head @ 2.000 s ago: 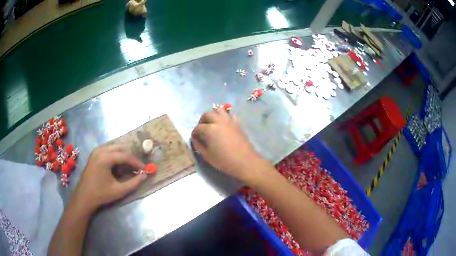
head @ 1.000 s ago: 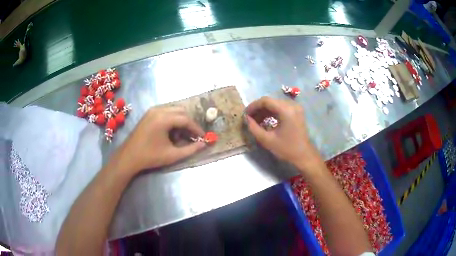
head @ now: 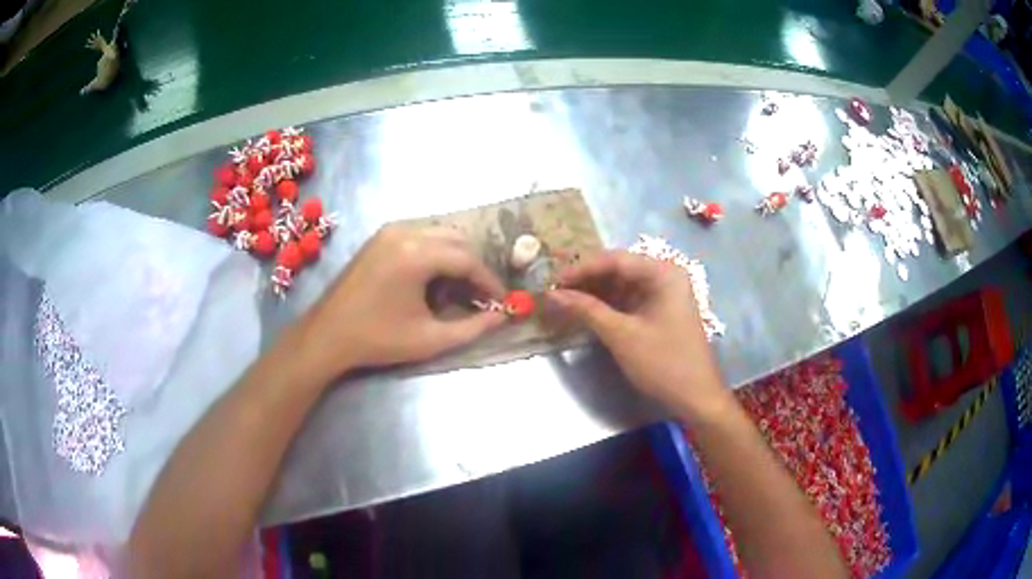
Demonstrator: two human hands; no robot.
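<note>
My left hand (head: pixel 396 300) pinches a red piece (head: pixel 519 303) with a white-and-red protruding bit, over the front part of the brown cardboard pad (head: pixel 575 226). My right hand (head: pixel 645 322) is just right of it, thumb and finger drawn together by the red piece; whether a tiny part is between them cannot be told. A cream-white lump (head: pixel 525 250) sits on the pad beside a dark grey stain. Small white specked pieces (head: pixel 693 277) lie right of the pad, partly hidden by my right hand.
Finished-looking red pieces (head: pixel 272 198) cluster at left, above a translucent sheet (head: pixel 170 271) with specked pieces (head: pixel 85 413). White discs (head: pixel 883 187) and another cardboard (head: pixel 945 210) lie at far right. A blue bin (head: pixel 883 452) of red pieces and a red stool (head: pixel 956 351) stand below.
My right hand has moved left to the red piece, uncovering more of the specked pile. My left hand still holds the red piece. The view has shifted slightly.
</note>
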